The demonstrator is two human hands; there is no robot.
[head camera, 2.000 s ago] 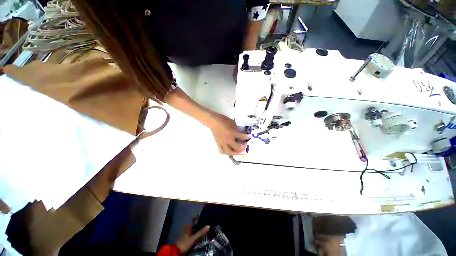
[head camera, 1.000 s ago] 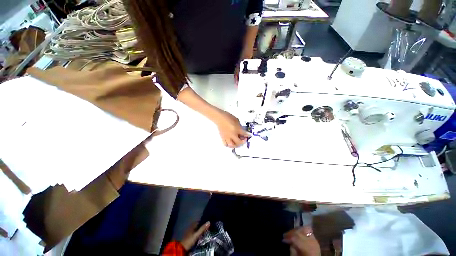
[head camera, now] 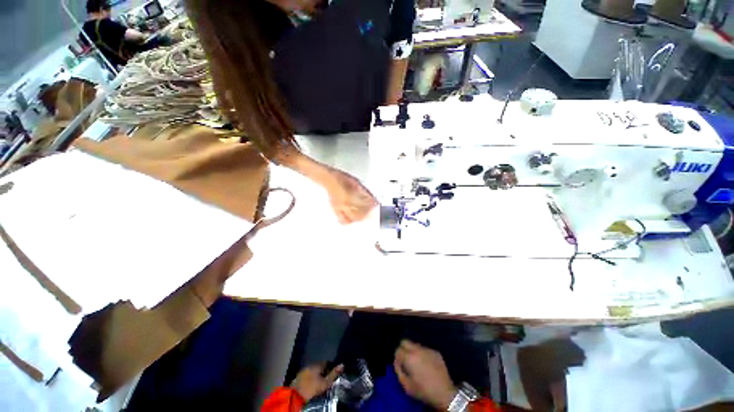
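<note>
The white sewing machine (head camera: 531, 149) stands on the white table (head camera: 306, 278). Another person's hand (head camera: 350, 199) lies just left of its needle area (head camera: 394, 217). My left hand (head camera: 315, 380), in a red-orange sleeve, is low below the table edge, against a black-and-white checked cloth (head camera: 354, 388); whether it grips anything is unclear. My right hand (head camera: 425, 375) is beside it, fingers bent, a band at the wrist; nothing shows in it. Brown panels with white backing (head camera: 121, 213) lie piled at left, with a narrow tan loop (head camera: 278, 208) sticking out.
The other person (head camera: 330, 72), in dark clothes, stands opposite. Beige strap bundles (head camera: 161, 84) lie behind the panels. A slim pinkish-red tool (head camera: 562, 221) with dark cord lies by the machine. Brown and white pieces (head camera: 628, 370) hang low at right. Another person (head camera: 109, 34) is far back left.
The other person's hand has moved left, away from the needle area. My right hand has come into view and moved left towards my left hand. The camera view has shifted.
</note>
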